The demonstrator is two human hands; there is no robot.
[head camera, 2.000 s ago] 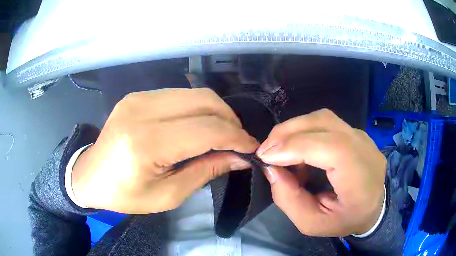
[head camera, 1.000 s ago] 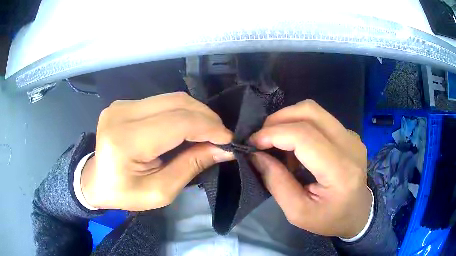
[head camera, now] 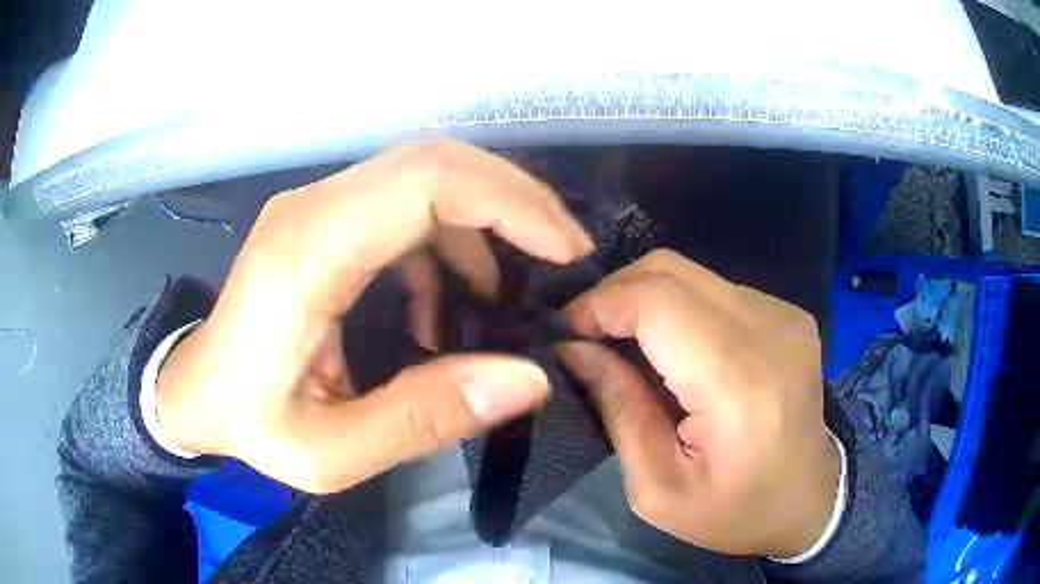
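A black ribbed cuff piece (head camera: 570, 439) hangs above my lap, with an open fold facing me. My right hand (head camera: 713, 399) pinches its upper edge between thumb and fingertips. My left hand (head camera: 365, 319) is at the left of the cloth, blurred, with its thumb and fingers spread apart. Dark cloth shows behind and between the left fingers; the left thumb tip lies in front of the cloth, and contact is unclear.
The white table (head camera: 479, 51) with a printed measuring strip along its front edge spans the top. A blue crate (head camera: 964, 399) with grey cloth (head camera: 901, 354) stands at the right. A flat black object (head camera: 1009, 51) lies at the table's right edge.
My left hand has opened from its pinch on the cloth edge, its fingers lifting up and away from the thumb. My right hand keeps its pinch, and the cloth's lower end has shifted slightly left.
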